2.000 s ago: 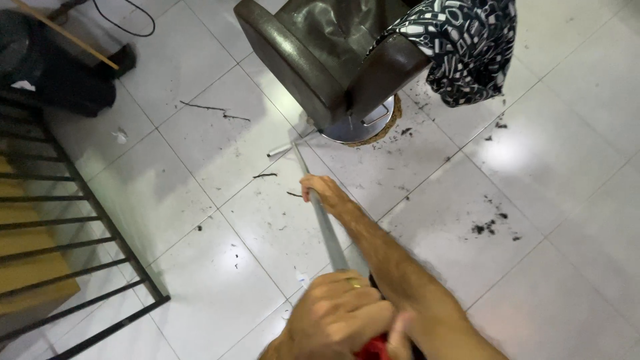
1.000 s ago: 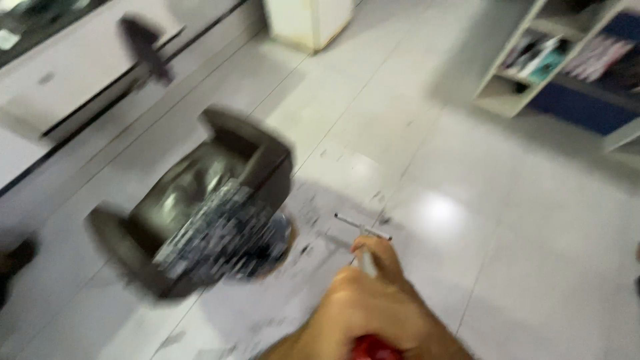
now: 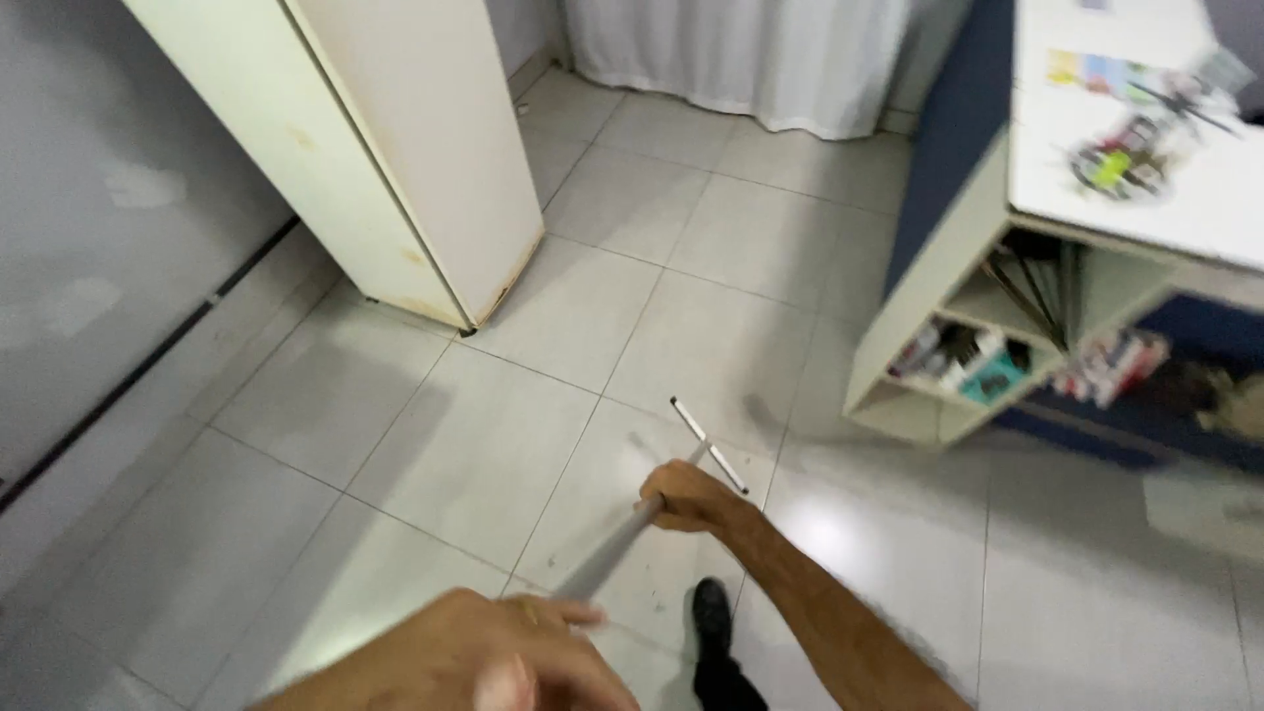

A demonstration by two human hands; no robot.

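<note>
A long-handled floor squeegee [image 3: 599,560] slants across the lower middle of the view, its narrow white head [image 3: 709,444] with dark ends down at the tiled floor. My right hand [image 3: 688,496] is closed around the lower part of the grey handle, just short of the head. Nearer the camera, my left hand [image 3: 504,647] is at the upper handle, loosely curled over it with one finger stretched out. The top end of the handle is hidden behind this hand. A few small dark bits [image 3: 657,604] lie on the tiles under the handle.
A worn pale cabinet [image 3: 434,148] stands at upper left beside the wall. A white curtain [image 3: 731,59] hangs at the back. On the right is a counter [image 3: 1057,212] with open shelves and items on top. My black shoe [image 3: 711,612] is below the right hand.
The view has swung away from the dark salon chair and its patterned cape to the cabinet, curtain and counter. The squeegee has moved along with my hands.
</note>
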